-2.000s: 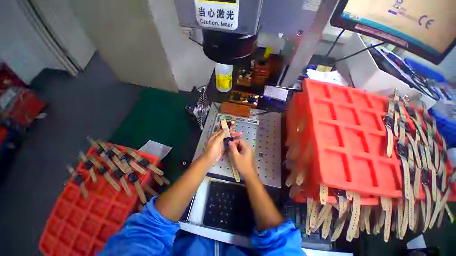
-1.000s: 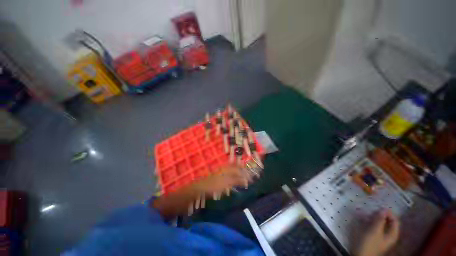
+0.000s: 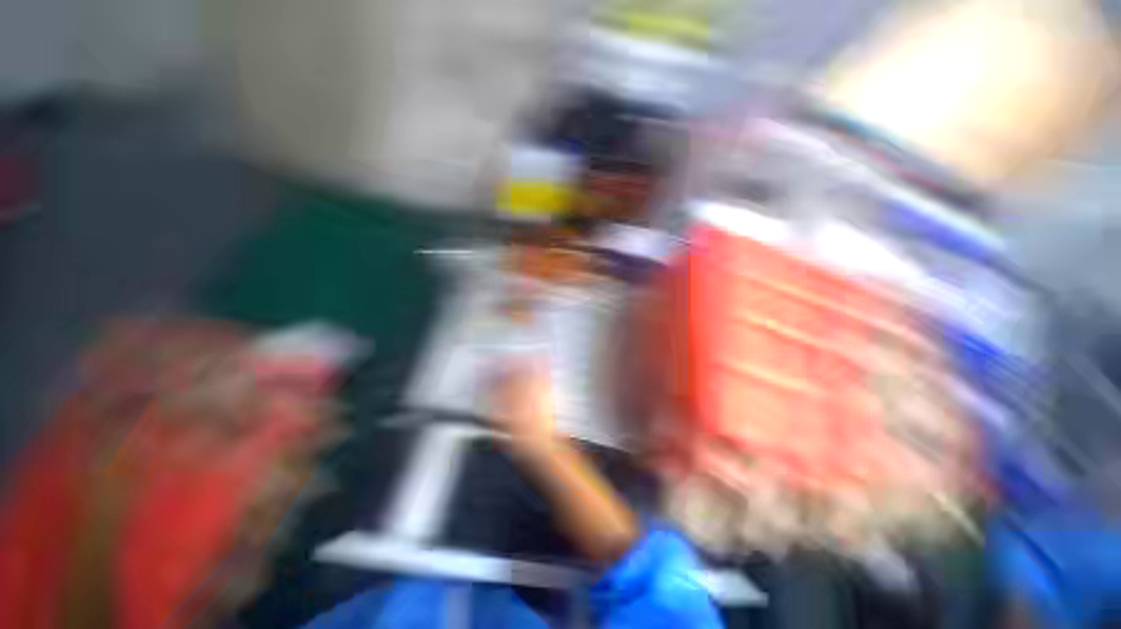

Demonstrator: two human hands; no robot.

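The whole view is strongly blurred. My right hand (image 3: 526, 393) is over the lower left part of the pale perforated plate (image 3: 588, 356); its fingers are smeared, and I cannot tell whether it holds anything. I cannot make out my left hand. The left red-orange tray (image 3: 160, 492) shows at the lower left, with blurred pale watch straps (image 3: 277, 467) along its right side. An orange-brown block (image 3: 553, 261) is behind the plate. No single watch is clear.
A red-orange tray stack (image 3: 787, 356) stands right of the plate, with pale straps (image 3: 787, 522) hanging at its front. A bottle with a yellow label (image 3: 536, 197) is behind the plate. A pale shelf edge (image 3: 443, 559) runs in front. A bright monitor (image 3: 971, 80) is at upper right.
The view has swung back right from the left tray. My left hand, at that tray a second ago, can no longer be made out. My right hand remains over the plate.
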